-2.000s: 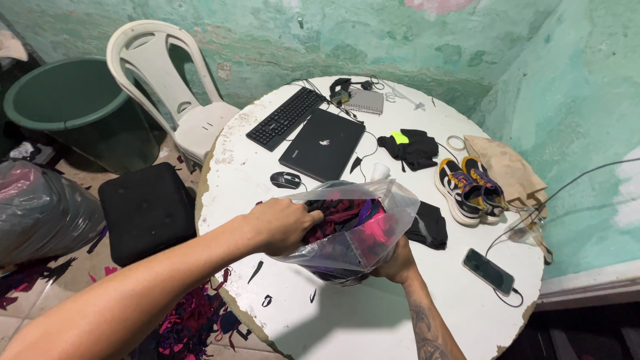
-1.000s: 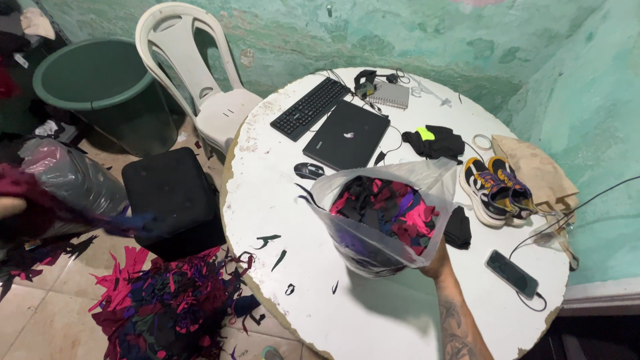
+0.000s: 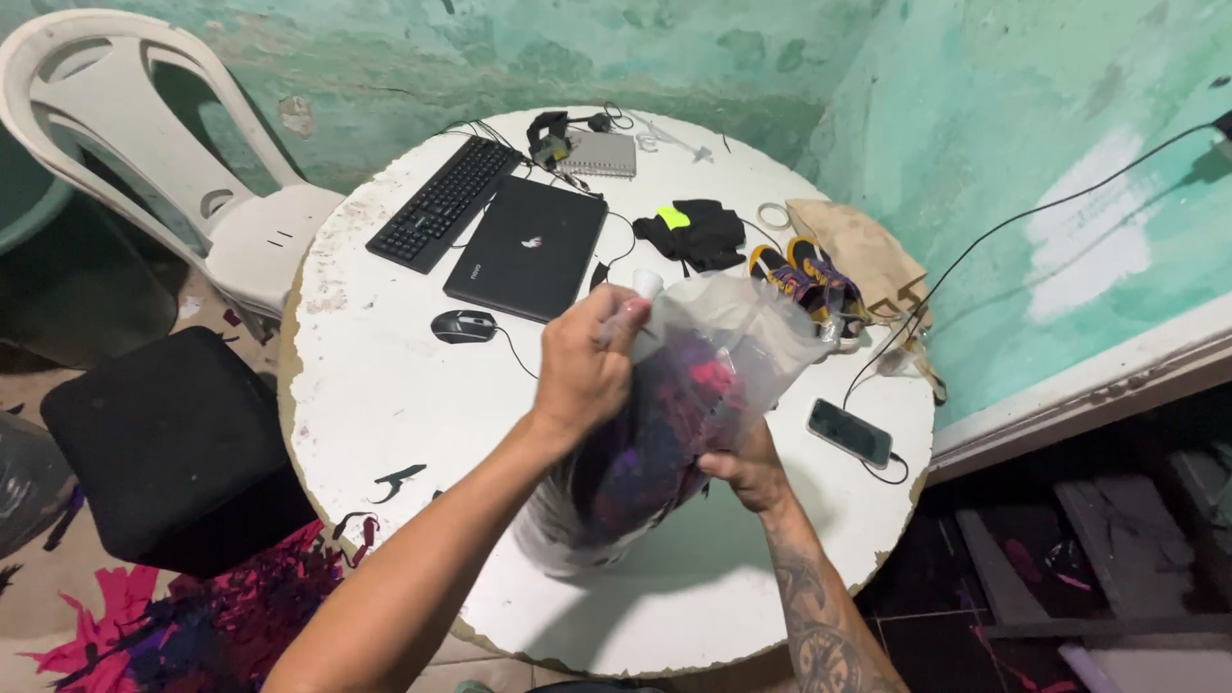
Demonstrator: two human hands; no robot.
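A clear plastic bag point(image 3: 664, 423) filled with pink, purple and dark fabric scraps stands tilted on the round white table point(image 3: 385, 385). My left hand point(image 3: 589, 361) grips the bag's upper edge on its left side, fingers closed on the film. Lower on the right side, my right hand point(image 3: 751, 472) holds the bag's wall, its thumb in front and its other fingers partly hidden. The bag's mouth leans toward the upper right.
Behind the bag lie a closed black laptop point(image 3: 526, 247), a keyboard point(image 3: 445, 204) and a mouse point(image 3: 464, 326). Sneakers point(image 3: 804, 279) and a phone point(image 3: 850, 432) are at the right. A black cube stool point(image 3: 173, 448) and a scrap pile point(image 3: 221, 616) are at the left, below table height.
My left hand, at the far left with dark and pink scraps one second ago, is now on the bag's rim. The bag has tipped over and its open mouth is no longer facing me.
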